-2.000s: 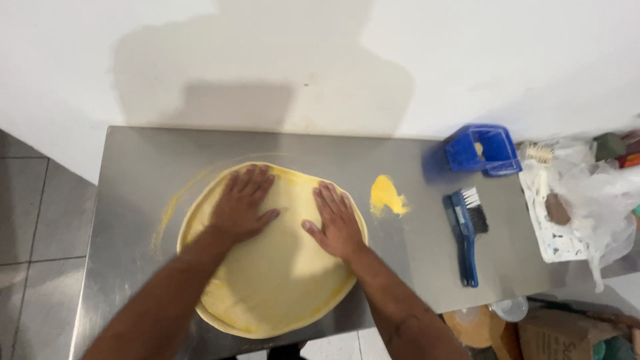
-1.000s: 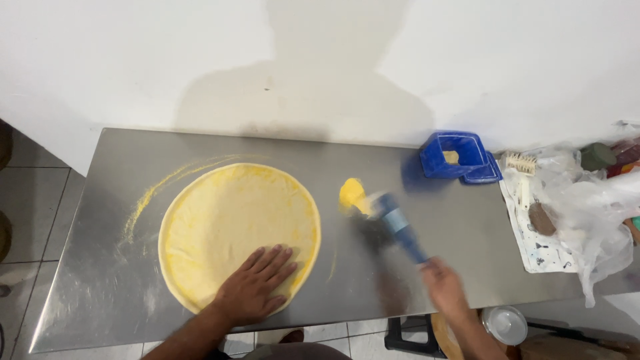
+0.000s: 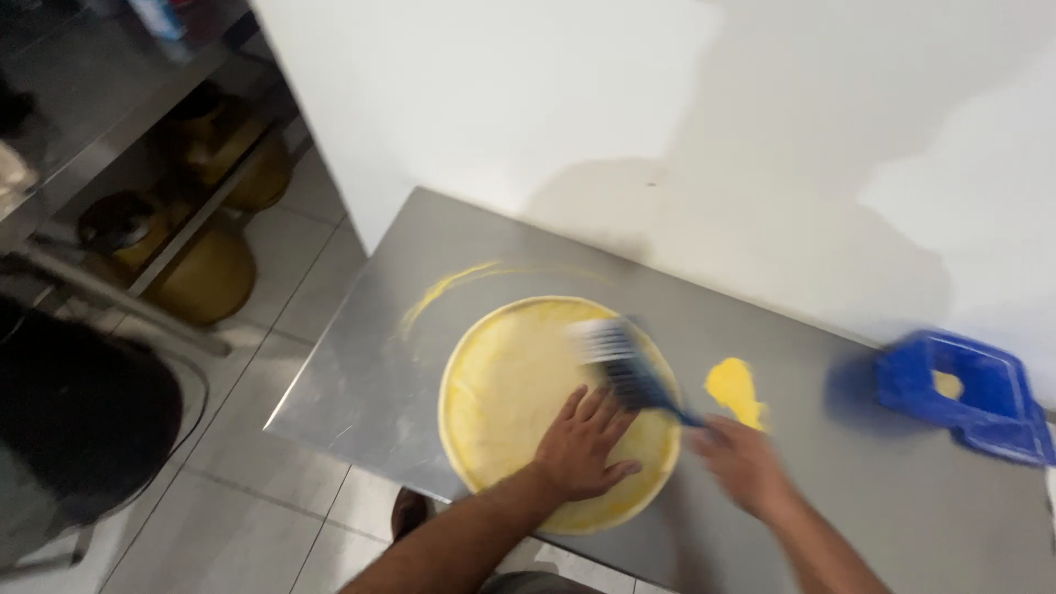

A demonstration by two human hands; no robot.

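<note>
A round sheet of pale dough [image 3: 511, 388] with yellow flour around its rim lies on the stainless steel table [image 3: 371, 388]. My left hand [image 3: 582, 450] rests on the dough's lower right part, palm down with fingers spread, holding nothing. Above the dough's right side is a blue-handled brush [image 3: 623, 363], blurred, its white and dark bristles pointing up and left. My right hand [image 3: 738, 462] grips the end of its handle. Whether the bristles touch the dough cannot be told. A small heap of yellow flour [image 3: 734, 388] lies right of the dough.
A blue plastic container [image 3: 957, 384] with its lid open stands at the right, by the white wall [image 3: 577, 82]. A thin arc of yellow flour [image 3: 445, 285] marks the table beyond the dough. At the left are another metal table [image 3: 124, 115], yellowish containers [image 3: 202, 272] and a black seat [image 3: 82, 412].
My right hand has left the dough, taken up the brush and carried it left over the dough. My left hand stays on the dough, lower than at first. The view has swung left.
</note>
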